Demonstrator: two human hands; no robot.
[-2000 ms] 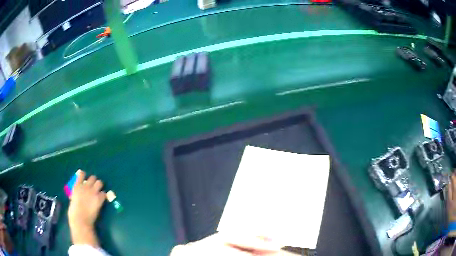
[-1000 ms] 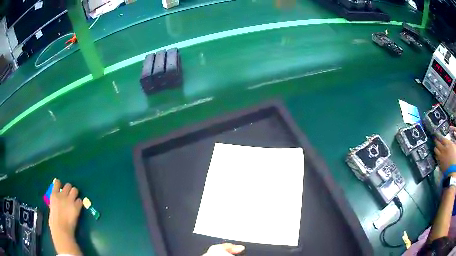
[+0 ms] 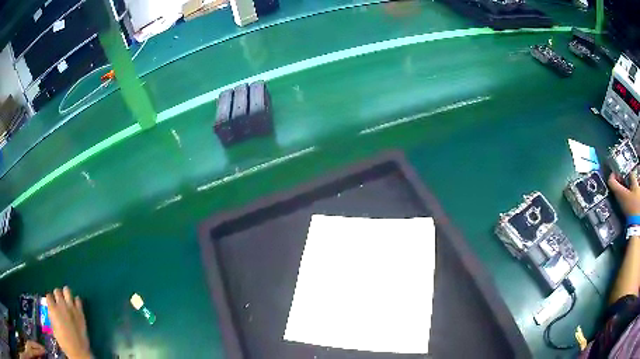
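Observation:
Neither of my hands is in view. A plain white paper sheet [image 3: 363,282] lies flat in a large shallow black tray [image 3: 214,273] in front of me. The tray's lower edge is cut off by the picture. Nothing touches the sheet. The visible hands at both sides appear to belong to other people.
At left, a person's hands [image 3: 69,324] are over open units, with a blue-and-pink card. A green-and-white tag [image 3: 143,308] lies nearby. At right are open units [image 3: 539,238], a lead [image 3: 554,326], another hand [image 3: 626,195] and a power supply [image 3: 622,98]. Black blocks [image 3: 243,112] stand beyond the tray.
The hand at the sheet's lower edge has gone out of view; the sheet stays in the tray. The left-side hand has moved the card further left, to the units. The camera view has shifted slightly.

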